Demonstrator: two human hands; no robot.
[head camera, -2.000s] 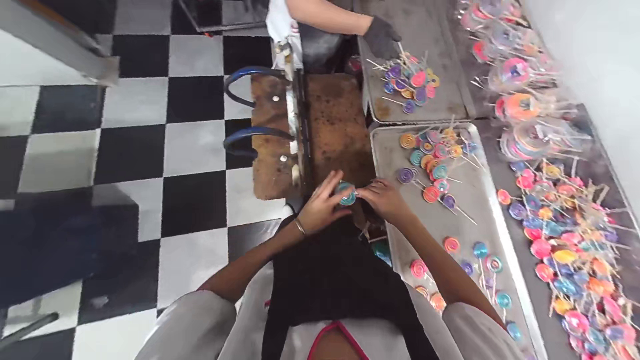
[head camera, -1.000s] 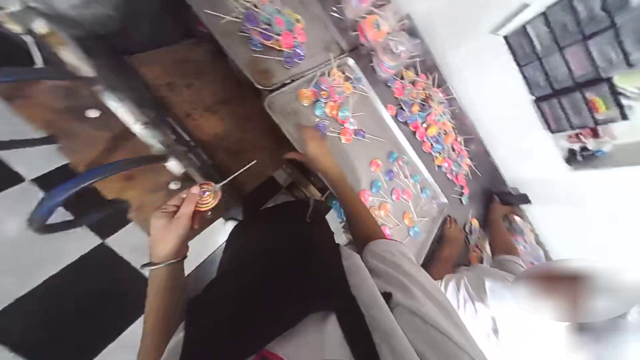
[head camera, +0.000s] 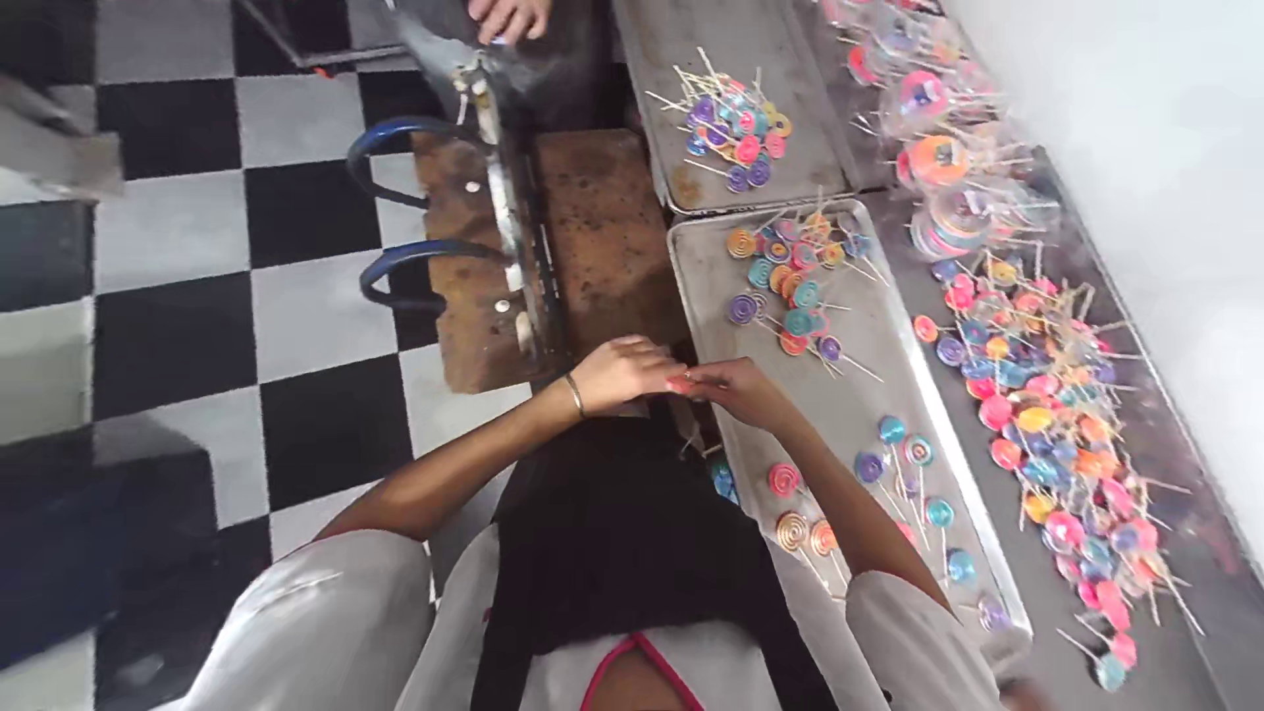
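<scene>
My left hand (head camera: 624, 375) and my right hand (head camera: 736, 388) meet in front of my black apron, at the near left edge of a metal tray (head camera: 703, 286). A small red-orange piece, perhaps a lollipop (head camera: 681, 382), shows between their fingertips; the hands hide most of it. On the tray beside my right hand lie spiral lollipops on white sticks, a pile (head camera: 795, 286) toward the far end and looser ones (head camera: 869, 467) nearer me. The tray beyond holds another lollipop pile (head camera: 736, 128).
Wrapped lollipops (head camera: 1057, 425) and bagged ones (head camera: 948, 158) lie along the wall side. A brown board (head camera: 602, 227) and a frame with blue loop handles (head camera: 395, 259) stand left of the trays. Another person's hand (head camera: 511, 18) is at the top. The floor is checkered.
My hands were apart a second ago, the left with an orange spiral lollipop; now they are together around a red-orange piece. The view has swung back left.
</scene>
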